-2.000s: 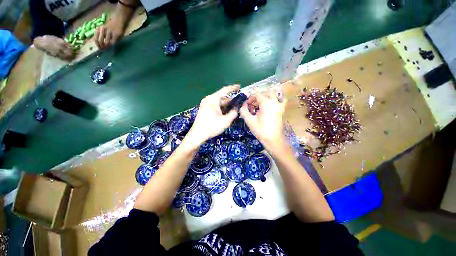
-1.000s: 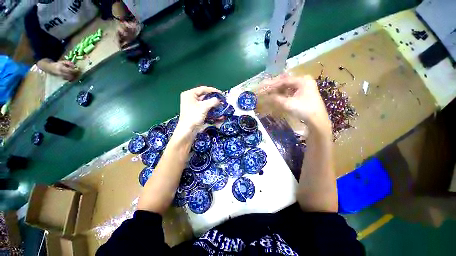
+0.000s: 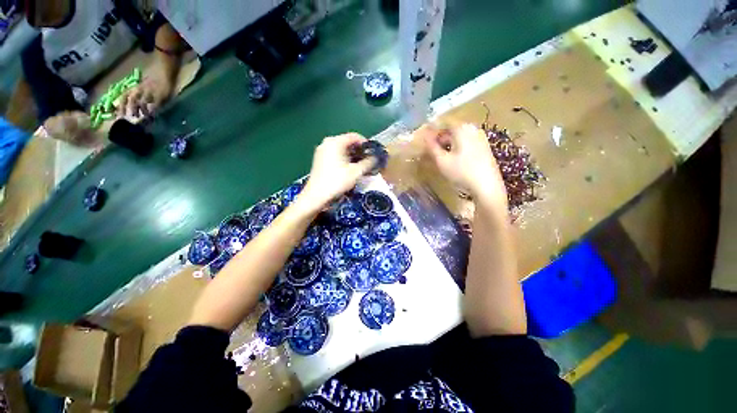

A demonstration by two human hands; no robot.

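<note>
My left hand (image 3: 335,169) holds a round unit (image 3: 373,156) between thumb and fingers above the far edge of the white board (image 3: 428,305). My right hand (image 3: 462,158) is raised just right of it, apart from the unit, with thumb and fingertips together; it is blurred, and whether a small piece is between them cannot be told. Many blue-white round units (image 3: 355,242) lie heaped on the board, under and beside my left forearm. A loose pile of small red-brown leaded components (image 3: 517,173) lies right of my right hand, partly hidden by it.
A green conveyor belt (image 3: 218,161) crosses behind, carrying round units and black cylinders (image 3: 61,244). A pale post (image 3: 418,64) stands at the bench's far edge. A person opposite handles green parts (image 3: 113,98). Cardboard trays (image 3: 73,360) are lower left, a blue bin (image 3: 570,290) lower right.
The view has shifted, and units and cylinders on the belt have moved. The unit near the board's far tip a second ago no longer lies there. My left hand still holds a unit, now tilted.
</note>
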